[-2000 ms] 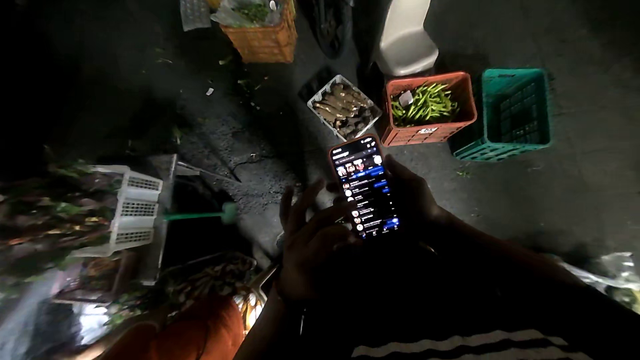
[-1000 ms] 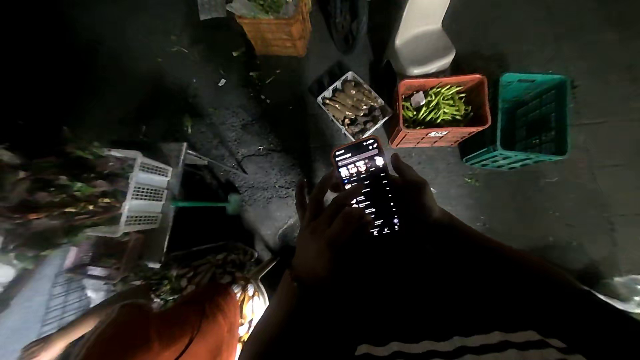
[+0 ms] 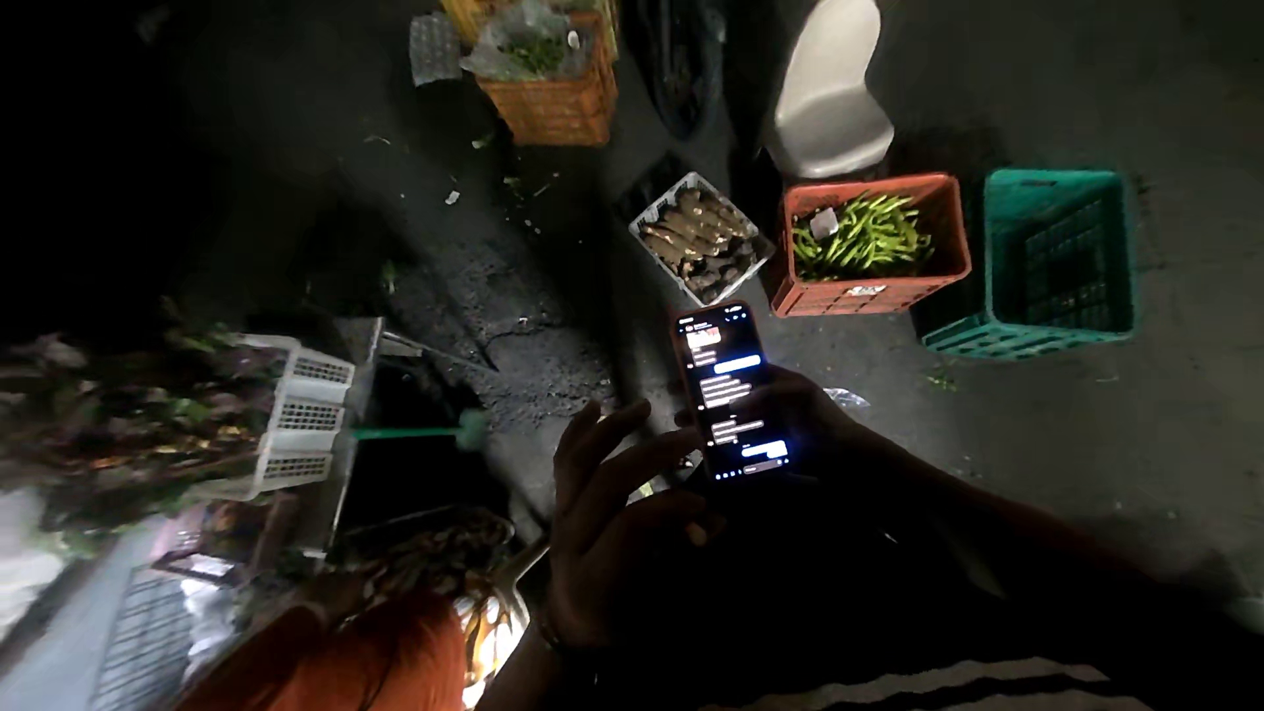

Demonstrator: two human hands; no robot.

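Note:
A smartphone with a lit screen is held upright in my right hand, whose fingers and thumb lie along its sides. The screen shows a message thread. My left hand is just left of the phone's lower part, dark against the shadow, with its fingers spread and nothing seen in it. Whether a fingertip touches the phone's edge cannot be told. Beyond the phone are a white basket of brown roots, and a red crate of long green peppers or pods.
A green crate stands right of the red one, and a white plastic chair behind it. An orange crate with bagged greens is farther back. White baskets with leafy goods are at left. A person in orange is at lower left.
The phone screen has gone from a list to a message thread. My left hand has moved off the screen to its left, fingers spread. The person's bare forearm at lower left is out of view.

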